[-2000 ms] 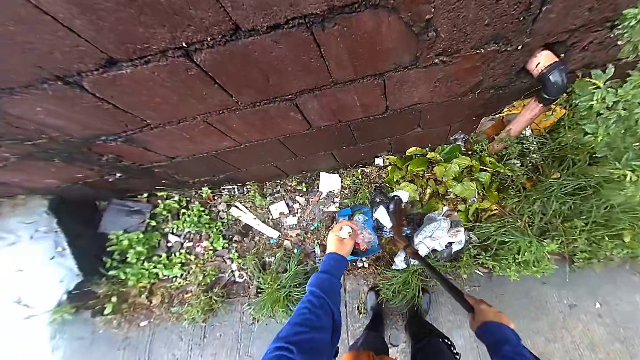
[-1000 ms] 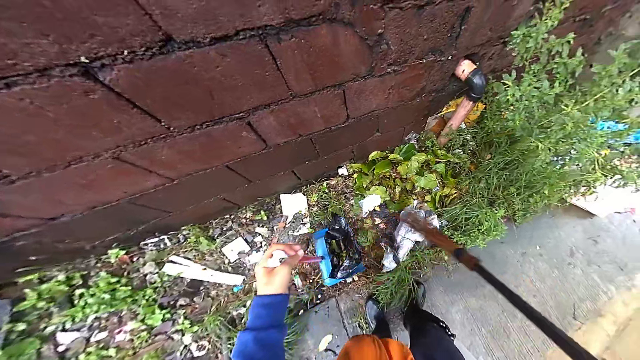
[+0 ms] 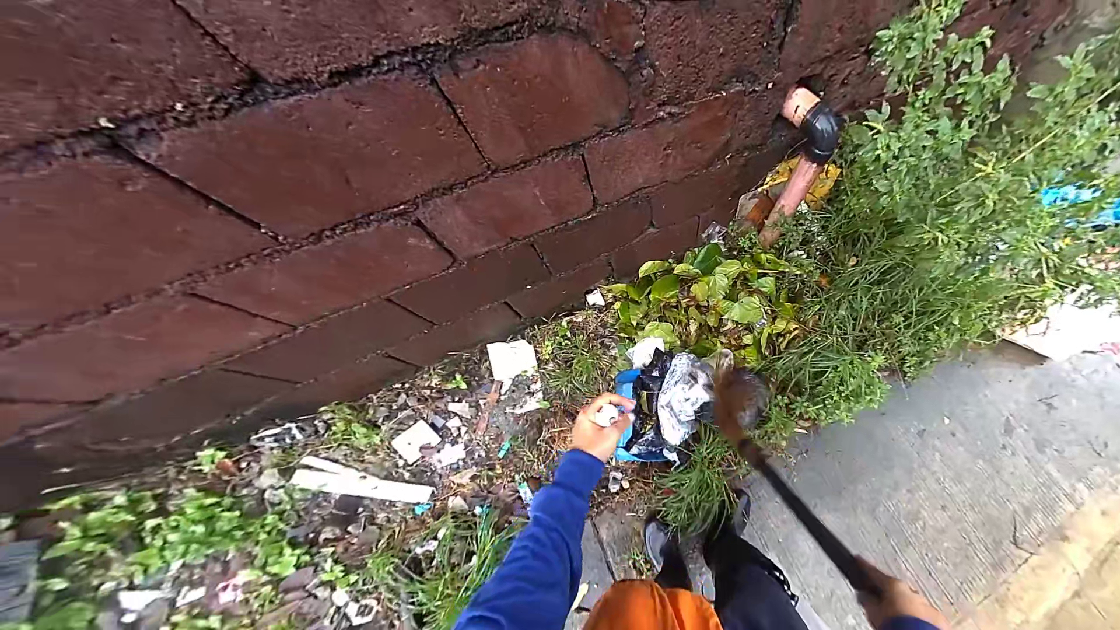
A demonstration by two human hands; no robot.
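My left hand [image 3: 602,425] is closed around the edge of a blue plastic container [image 3: 626,382], and a small white thing shows among its fingers. Black plastic [image 3: 649,398] and a crumpled silvery-clear plastic bag [image 3: 686,395] fill the container's mouth. At the lower right, my right hand [image 3: 892,598] grips the dark handle [image 3: 809,516] of a long tool. The tool's brownish head [image 3: 738,394] is blurred and lies against the right side of the plastic bag; its exact kind cannot be told.
A dark red block wall [image 3: 350,175] runs behind the littered strip. A pipe with a black elbow [image 3: 821,131] comes out of it. Leafy plants [image 3: 713,293] and grass grow beside it. White strips [image 3: 363,483] and scraps lie at left. Concrete paving [image 3: 919,437] spans the right, near my feet.
The silvery bag, outside the blue container's right side one second ago, now lies at its mouth over the black plastic. The tool's head has come closer to the container. The view has shifted.
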